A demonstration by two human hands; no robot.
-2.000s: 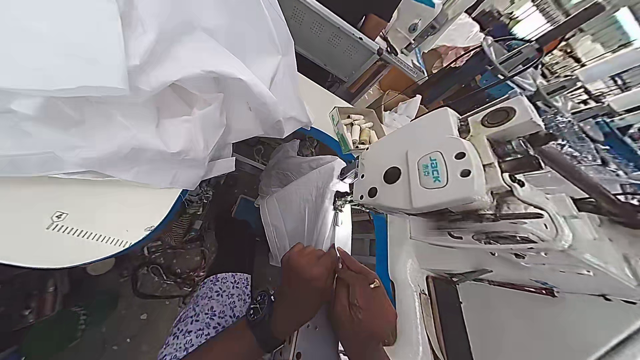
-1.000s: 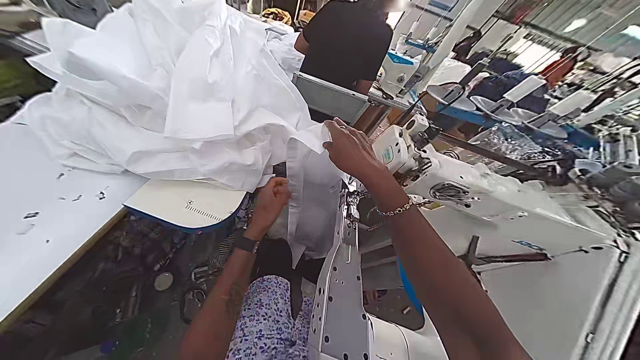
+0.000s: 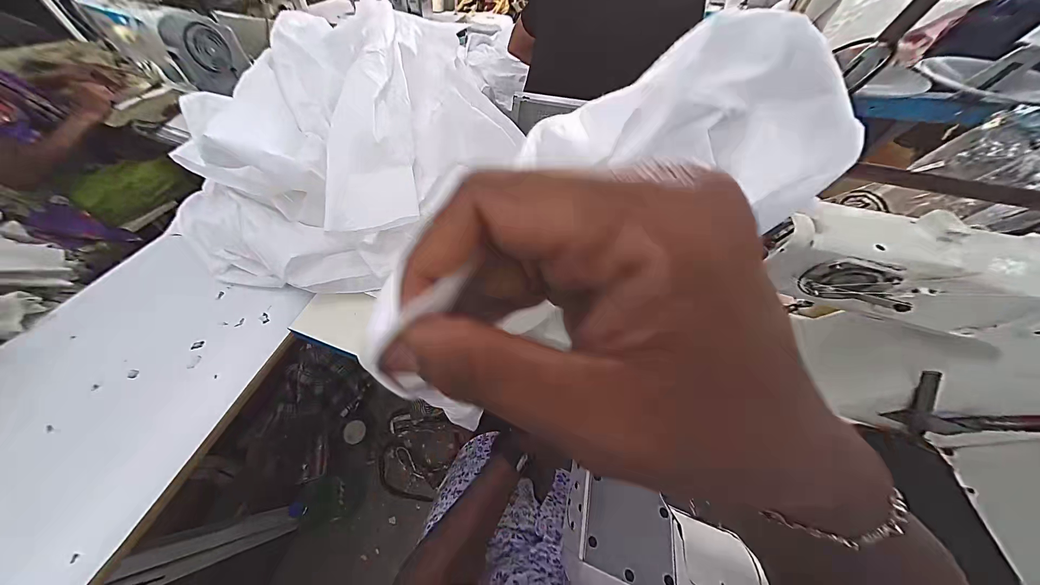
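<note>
My right hand (image 3: 601,325), with a chain bracelet at the wrist, is raised close to the camera. Its thumb and fingers pinch the edge of a white cloth (image 3: 731,106), part of which billows up behind the knuckles. A heap of white fabric (image 3: 357,138) lies behind it on the left. Of my left arm, the forearm (image 3: 463,528) shows low in the middle; the left hand is mostly hidden behind the right one, and what it holds cannot be seen. Below the right hand is the white bed of a sewing machine (image 3: 626,528).
A white table (image 3: 138,390) with small dark scraps spans the left. White sewing machine parts (image 3: 910,268) stand at the right. A person in a dark top (image 3: 609,49) is beyond the fabric, and another person's arm (image 3: 57,138) shows at the far left.
My right hand has come up close to the camera, with white cloth pinched in it. My left hand, visible beside the machine a second ago, is now mostly hidden. The view has shifted.
</note>
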